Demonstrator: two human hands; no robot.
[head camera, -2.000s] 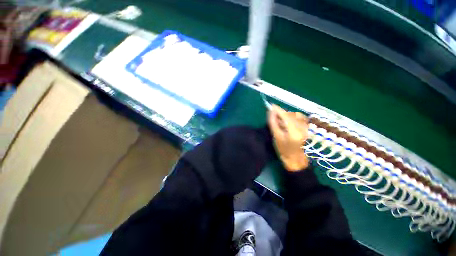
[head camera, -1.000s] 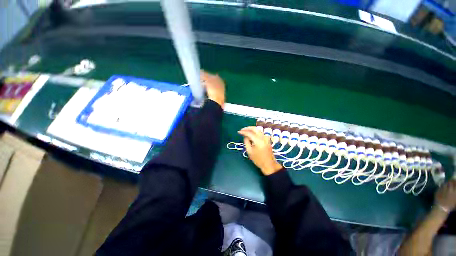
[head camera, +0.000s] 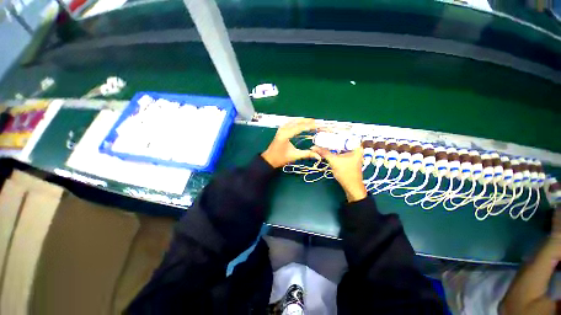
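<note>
A mostly white corded unit with blue marks (head camera: 336, 141) lies lengthwise between my hands at the left end of the row. My left hand (head camera: 289, 144) has its finger and thumb around the unit's left end. My right hand (head camera: 346, 166) holds it from the near side, its fingers partly hiding it. The row of waiting units (head camera: 440, 161) runs to the right, brown middles in a stripe, thin cord loops towards me. A blue parts tray (head camera: 216, 144) heaped with white pieces (head camera: 172, 132) stands at left on a pale sheet (head camera: 86, 147).
A pale upright post (head camera: 222, 58) joins the metal rail (head camera: 280, 120) before the green belt (head camera: 369, 67). One fitted unit (head camera: 265, 91) lies beside the post, another white item (head camera: 112, 86) farther left. Cardboard (head camera: 74, 252) is below left. Another person's arm (head camera: 535, 286) is at lower right.
My left hand has come back from the belt behind the post to the unit beside my right hand. A fitted unit now shows on the belt by the post. The view has shifted slightly.
</note>
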